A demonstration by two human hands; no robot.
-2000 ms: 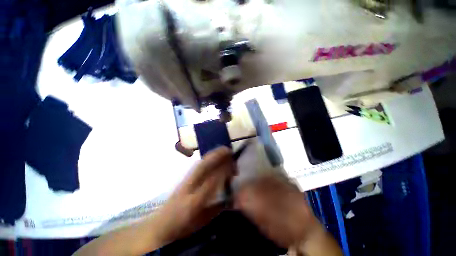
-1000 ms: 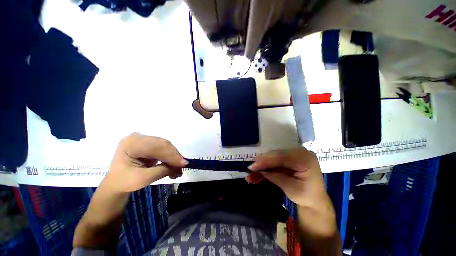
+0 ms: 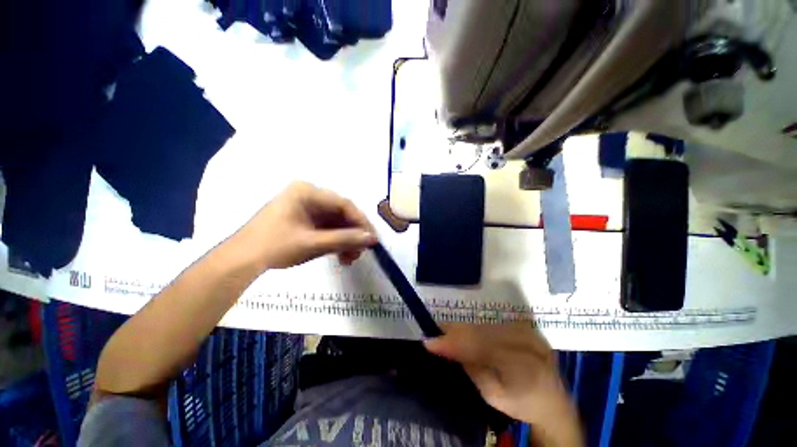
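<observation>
A narrow dark navy strip (image 3: 405, 288) is stretched between my hands, slanting down to the right over the table's front edge. My left hand (image 3: 319, 229) pinches its upper end between thumb and fingers. My right hand (image 3: 489, 358), slightly blurred, grips its lower end. A navy rectangular flap piece (image 3: 451, 229) lies flat on the machine bed and table, right of my left hand. The presser foot area (image 3: 495, 157) is above it, partly hidden by the machine head.
The machine head (image 3: 542, 70) fills the upper right. A grey-blue strip (image 3: 559, 236), red tape (image 3: 590, 223), smartphone (image 3: 655, 236) and yellow-green snips (image 3: 745, 247) lie right. Navy cut pieces (image 3: 162, 140) lie left, a navy pile (image 3: 323, 22) at top. Blue crates (image 3: 218, 384) are below.
My hands first left the flap at the bed, then held the strip level near the front edge. Now my left hand is higher and my right lower, tilting the strip. The view has shifted.
</observation>
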